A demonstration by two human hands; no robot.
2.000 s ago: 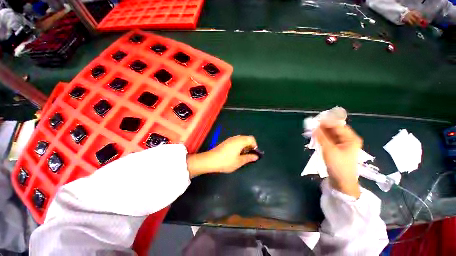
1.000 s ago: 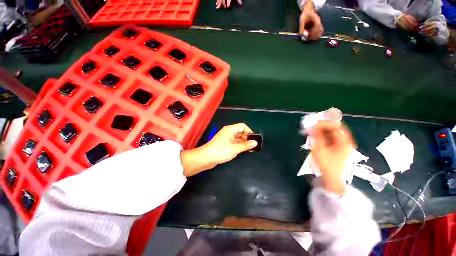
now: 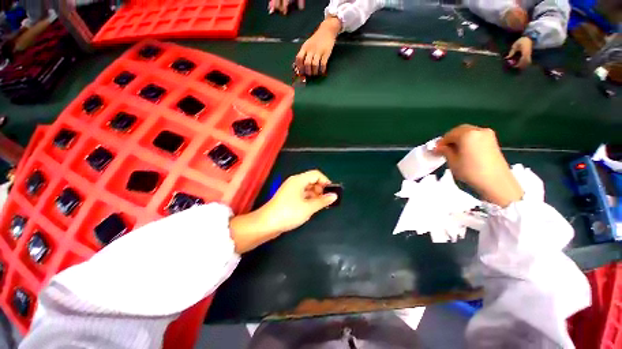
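Note:
My left hand (image 3: 290,204) pinches a small black unit (image 3: 333,194) between thumb and fingertips, above the green bench. My right hand (image 3: 477,160) is at the right of the bench, its fingertips closed on the right end of a squarish white item (image 3: 419,161). I cannot tell if that is a bottle or a folded wipe. White wipes (image 3: 436,210) lie in a ragged pile below it. A stacked red-orange foam tray (image 3: 160,160) at the left holds several black units in its pockets. My left sleeve covers its lower right part.
A green conveyor belt (image 3: 389,112) runs beyond the bench. Another person's hand (image 3: 317,54) reaches onto it with a small item. Several dark units lie along its far side. An empty foam tray (image 3: 170,17) is at the back left. A blue box (image 3: 595,198) is at the far right.
The view has shifted right. My right hand has moved to the right of the white item, with its fingertips on it. A person's hand has moved left across the belt. My left hand still holds the unit.

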